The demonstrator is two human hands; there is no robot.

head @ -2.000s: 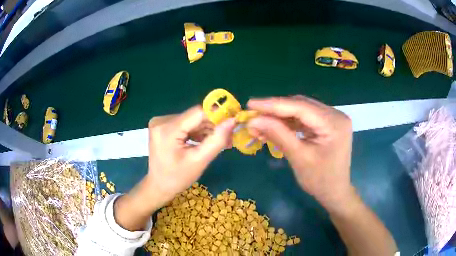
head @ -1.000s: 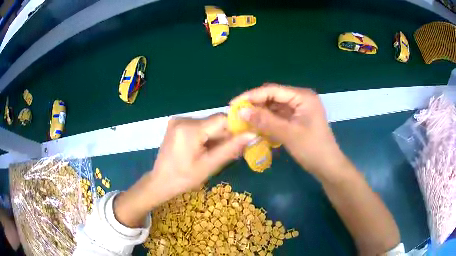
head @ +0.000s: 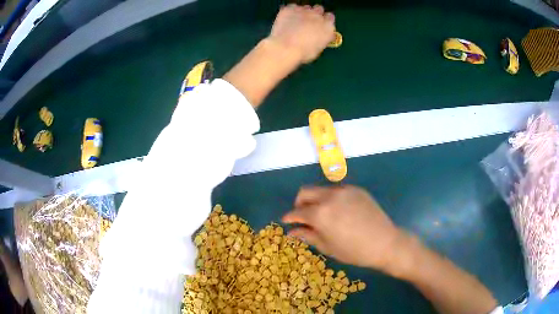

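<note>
A yellow base plate [head: 328, 145] lies across the pale rail, its near end over the green tabletop. My left hand [head: 303, 32] is stretched out over the belt at the top. A yellow part [head: 335, 40] shows just past its fingers; the rest is hidden under the hand, so the grip is unclear. My right hand [head: 343, 225] is over the upper right edge of the pile of inserts [head: 263, 270], fingers bent. Whether it pinches an insert cannot be seen.
Yellow body shells lie on the belt, at left [head: 91, 142], behind my left sleeve [head: 196, 76] and at right [head: 464, 51]. A ridged stack of base plates [head: 543, 51] is at far right. A bag of inserts [head: 58, 251] is at left, a bag of pale parts [head: 533, 202] at right.
The base plate has left my hands and lies on the rail. My left hand has moved up over the belt, my right hand down to the pile. The belt parts at left and right have shifted rightward.
</note>
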